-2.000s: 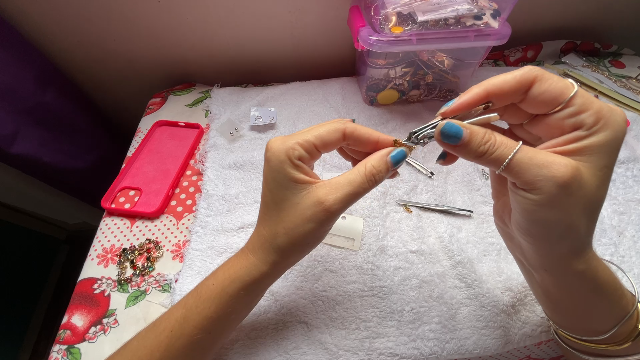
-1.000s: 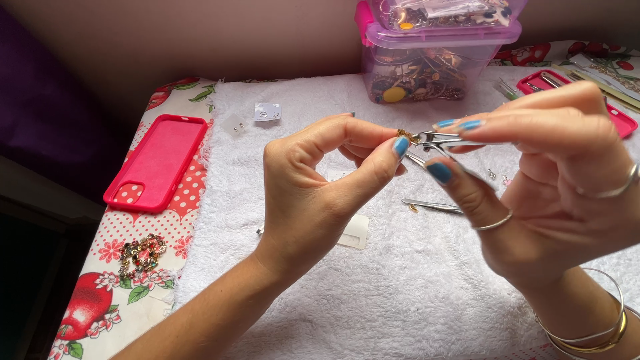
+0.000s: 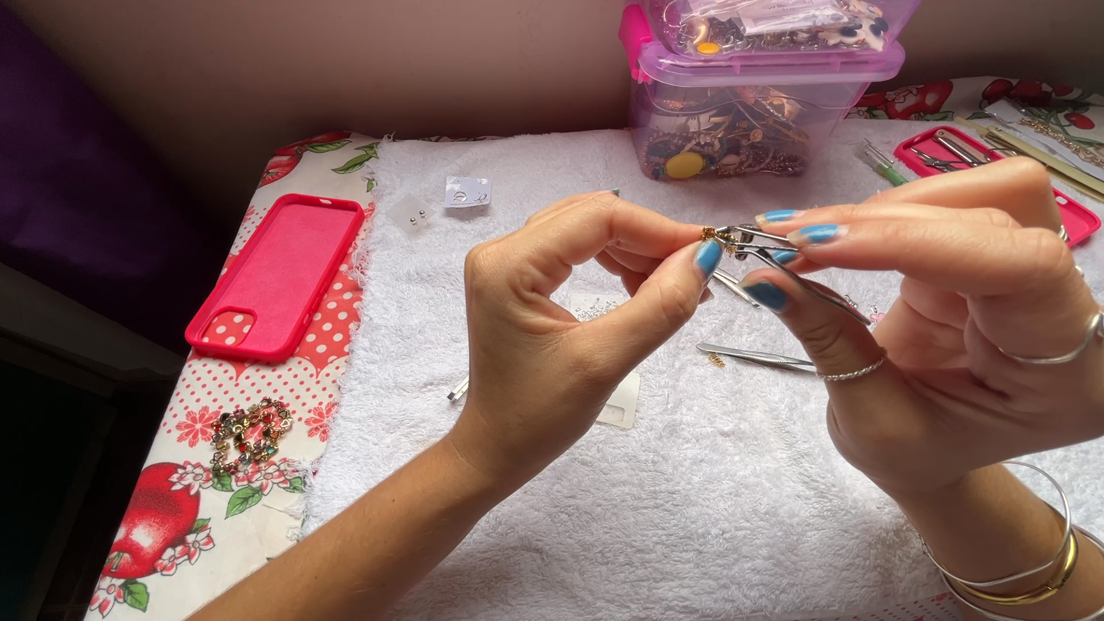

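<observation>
My left hand [image 3: 569,302] pinches a small gold-coloured jewelry piece [image 3: 709,233] between thumb and forefinger above the towel. In my right hand [image 3: 931,293] is a small metal nail-clipper-like cutter [image 3: 776,246], held between thumb and fingers, its tip at the gold piece. Just what the tip grips is too small to tell. Metal tweezers [image 3: 759,356] lie on the white towel [image 3: 483,535] below the hands, beside tiny gold bits [image 3: 716,359]. Another metal tool [image 3: 735,289] shows partly behind my left fingertips. A white card [image 3: 621,401] is partly hidden by my left wrist.
A red phone case [image 3: 276,276] and a beaded bracelet [image 3: 250,435] lie at left on the patterned tablecloth. Small earring cards [image 3: 467,191] rest at the towel's back left. Purple plastic boxes [image 3: 772,65] of jewelry stand behind. A second red case [image 3: 1078,216] holds metal tools at right.
My right hand's fingers have spread and shifted along the tool, with its tip still at the gold piece. My left hand keeps its pinch.
</observation>
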